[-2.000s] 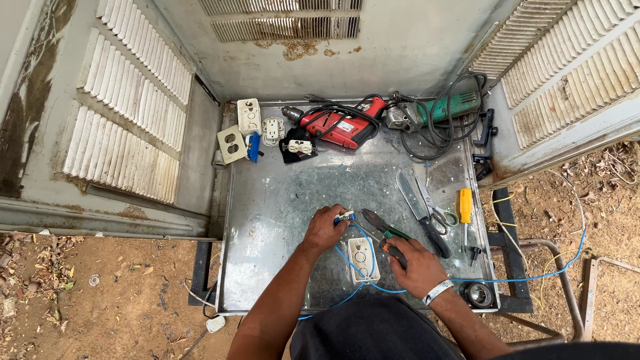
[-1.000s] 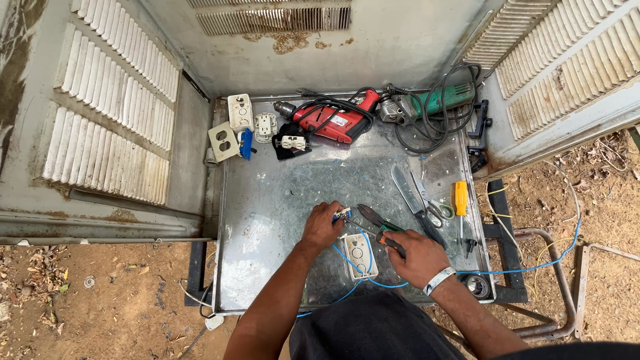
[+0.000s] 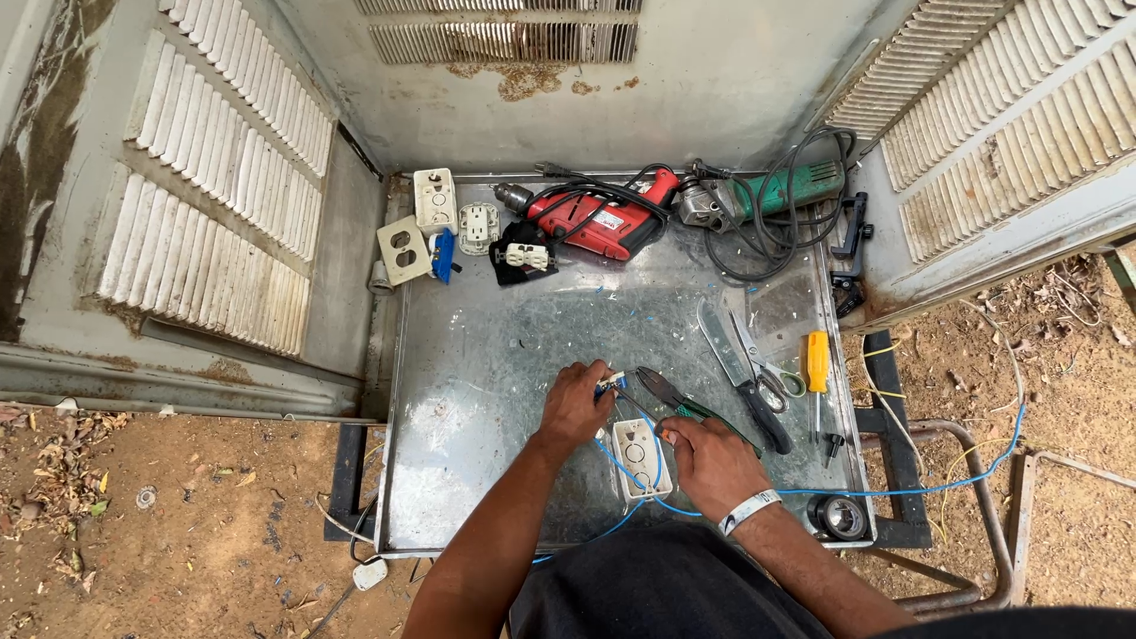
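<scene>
My left hand grips a small blue and white electrical device above the metal tray. In my right hand is a screwdriver with an orange and dark handle; its shaft points at the device. Below and between the hands lies a white plastic electrical box, with blue wire running through it and off to the right. Green-handled pliers rest just beyond my right hand, their handles partly hidden by it.
A knife, scissors, a yellow screwdriver and a tape roll lie on the right. Along the back are a red drill, a green angle grinder, an outlet cover plate and another box. Metal louvred walls surround the tray.
</scene>
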